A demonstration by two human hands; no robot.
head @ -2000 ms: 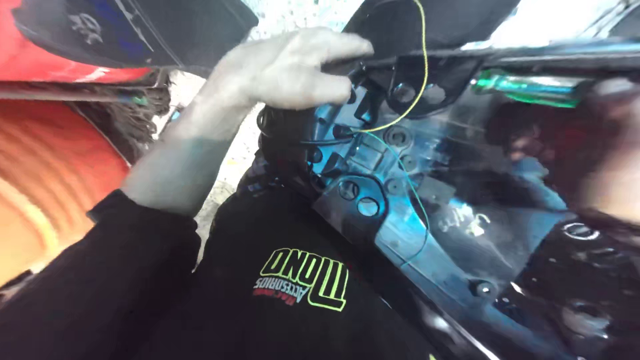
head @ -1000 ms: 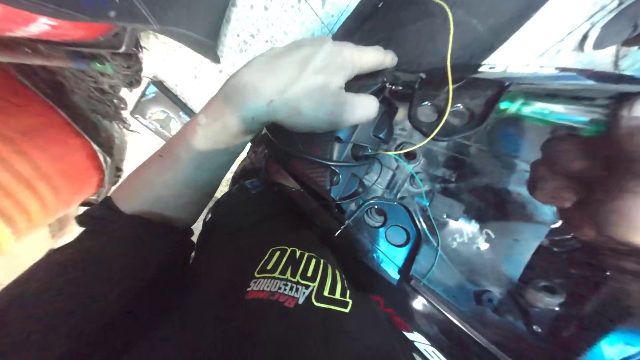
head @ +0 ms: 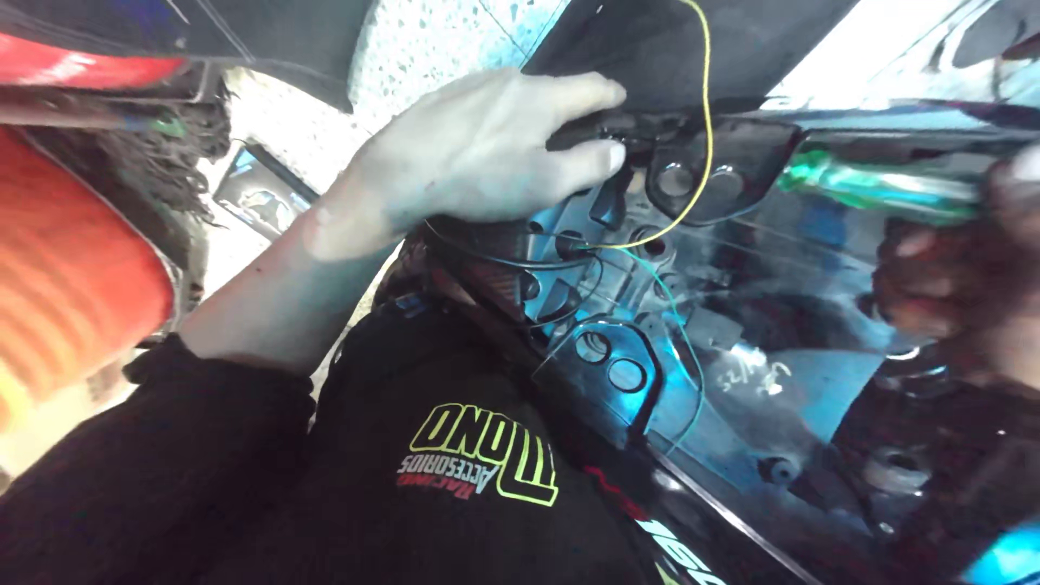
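Note:
My left hand [head: 487,146] reaches in from the lower left and rests over a dark, moulded plastic motorcycle part [head: 569,309]. Its thumb and one finger are spread over the edge; the other fingertips are hidden. At the right edge, my right hand [head: 934,276], dark and blurred, has bent fingers around the right end of a green translucent tool handle [head: 886,187]; the tool's other end is out of sight. A yellow wire [head: 708,122] and a thin green wire [head: 686,325] run from a hole in the part, with a black cable [head: 504,260] below my left hand.
Black bodywork with a bright edge strip [head: 731,512] lies beside my black shirt [head: 390,357]. An orange-red rounded object [head: 73,268] is at the left. A flat dark-framed object [head: 264,191] lies on the speckled floor [head: 431,41]. A dark panel [head: 691,49] stands beyond my left hand.
The view has shifted somewhat. My left hand stays over the plastic part with thumb and finger spread, and the green handle remains beside my right hand. No other plain change shows.

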